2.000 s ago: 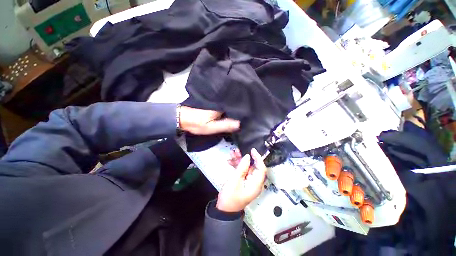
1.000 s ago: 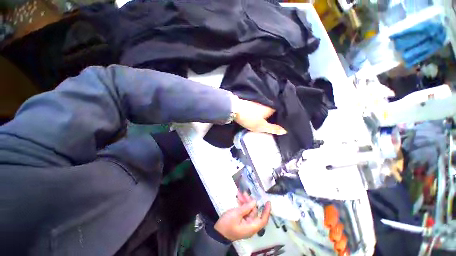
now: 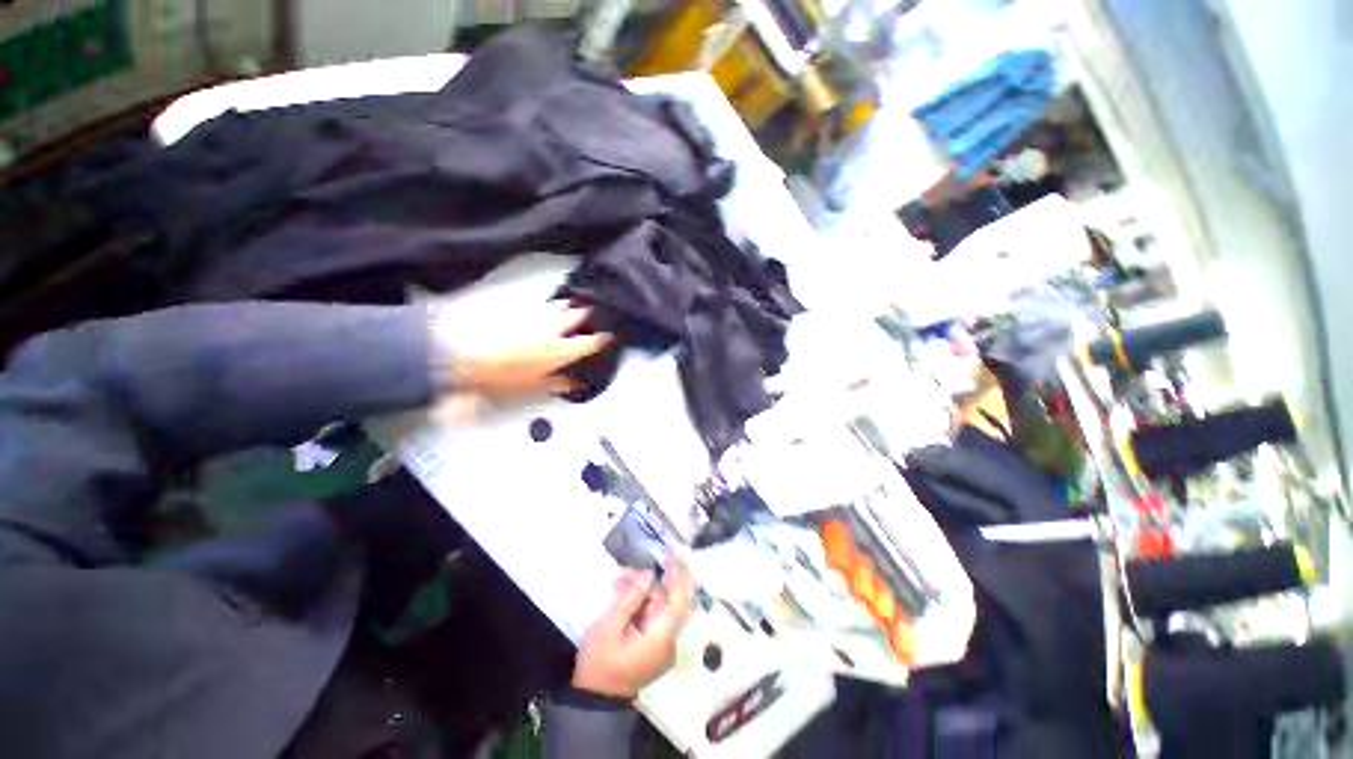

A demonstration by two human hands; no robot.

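Note:
Dark cloth (image 3: 646,282) lies bunched on the white machine table, with one end beside the sewing machine (image 3: 809,445). My left hand (image 3: 512,349) is at the cloth's near left edge, blurred, with its fingers spread. My right hand (image 3: 635,630) is low in front of the machine, fingers bent at a small dark, shiny plate-like part (image 3: 638,538). Whether it grips that part is unclear. The needle area is blurred. Orange tension dials (image 3: 865,586) are right of my right hand. Dark red snips (image 3: 744,706) lie on the table below it.
More dark cloth (image 3: 356,193) covers the table's far left. Black thread cones (image 3: 1217,438) stand at the far right. Blue cloth (image 3: 987,107) lies at the back. Dark garments (image 3: 1024,593) are right of the machine. The table's front edge runs diagonally below my left arm.
The view has swung to the right. My left hand has come back from the cloth near the needle area to its near edge, and the cloth there has drawn away. My right hand has moved down from the needle area.

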